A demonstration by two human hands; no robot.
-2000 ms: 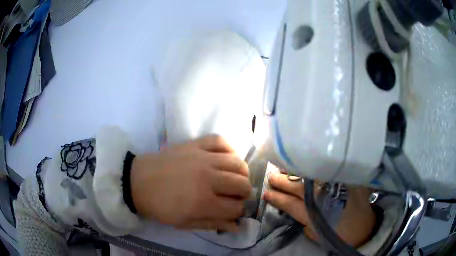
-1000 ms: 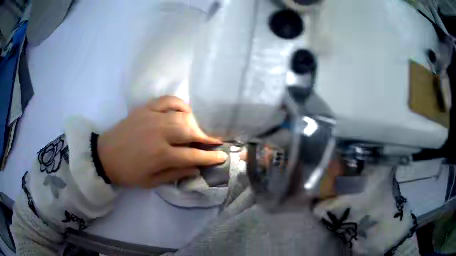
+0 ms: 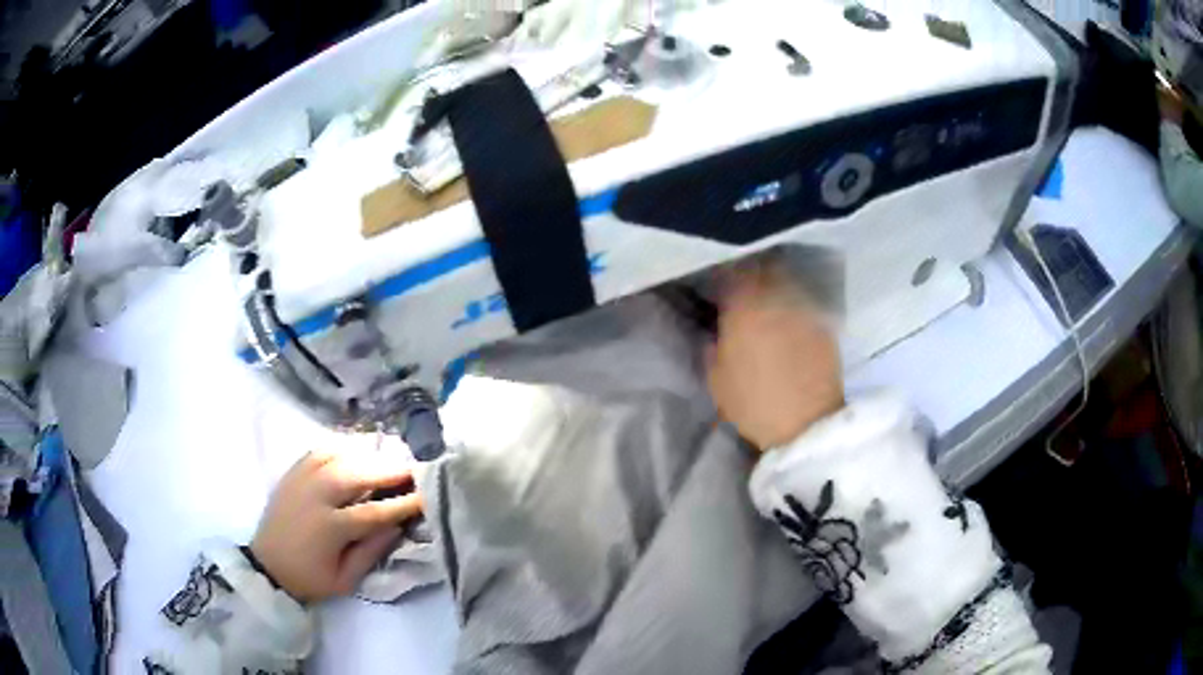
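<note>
A large light grey garment panel (image 3: 581,488) hangs from under the machine arm over the table's front edge. My left hand (image 3: 337,518) lies flat beside the needle area, its fingertips on a small grey fabric piece (image 3: 406,570) at the panel's left edge. My right hand (image 3: 776,350) is raised at the front of the machine arm, at the panel's upper right; its fingertips are partly hidden, and the grip is hard to see. The presser foot and needle are hidden behind the head's front parts (image 3: 396,402).
The white machine head (image 3: 686,198) spans the view, with a black strap (image 3: 521,198) over brown card. Blue and grey cut pieces (image 3: 60,554) lie far left. Pale fabric bundles (image 3: 158,198) are behind the machine. A thread hangs at the right table edge (image 3: 1029,396).
The view has swung so the whole machine arm shows. My right hand has come out from behind the head to the right, and the grey panel is spread wider. My left hand stays near the needle area.
</note>
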